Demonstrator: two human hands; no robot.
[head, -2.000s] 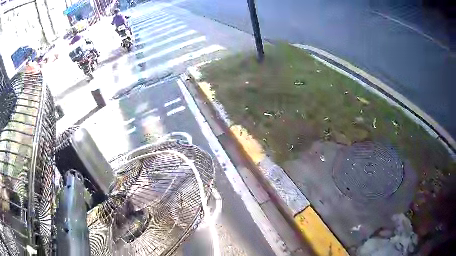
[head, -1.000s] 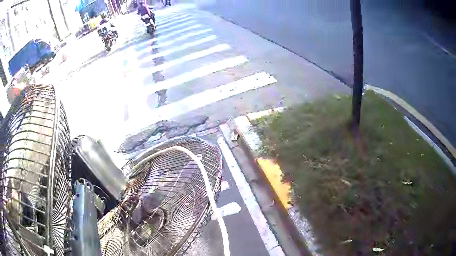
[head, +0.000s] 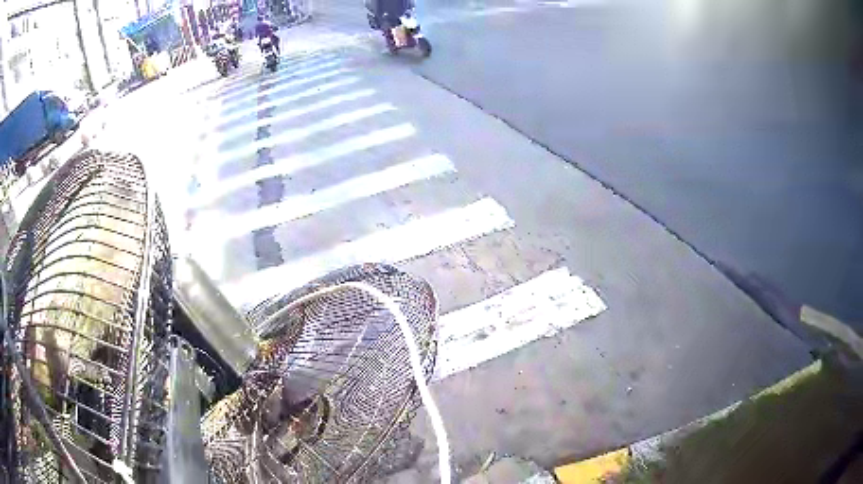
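Observation:
A large black wire fan cage (head: 90,302) fills the lower left, seen nearly edge-on. A flatter round fan cage (head: 350,378) lies at the bottom, left of centre, with greyish blades and a dark hub inside. A pale cord (head: 412,340) curves over its top and down its right side. A grey-black bar (head: 216,312) and an upright grey part (head: 184,416) sit between the two cages. A thin dark cable (head: 38,406) runs over the left cage. Neither of my hands is in the picture. What holds the fans is hidden.
A zebra crossing (head: 378,208) runs ahead. A scooter with a rider (head: 402,30) is at the top centre; two more two-wheelers (head: 269,47) are farther left. A blue vehicle (head: 36,125) is at the far left. A yellow-painted kerb (head: 591,467) and grass edge lie at bottom right.
The view has moved forward to the crossing; the pole is gone and the grass strip has slid to the bottom right. A scooter has appeared at the top centre. The fans sit slightly farther right in view.

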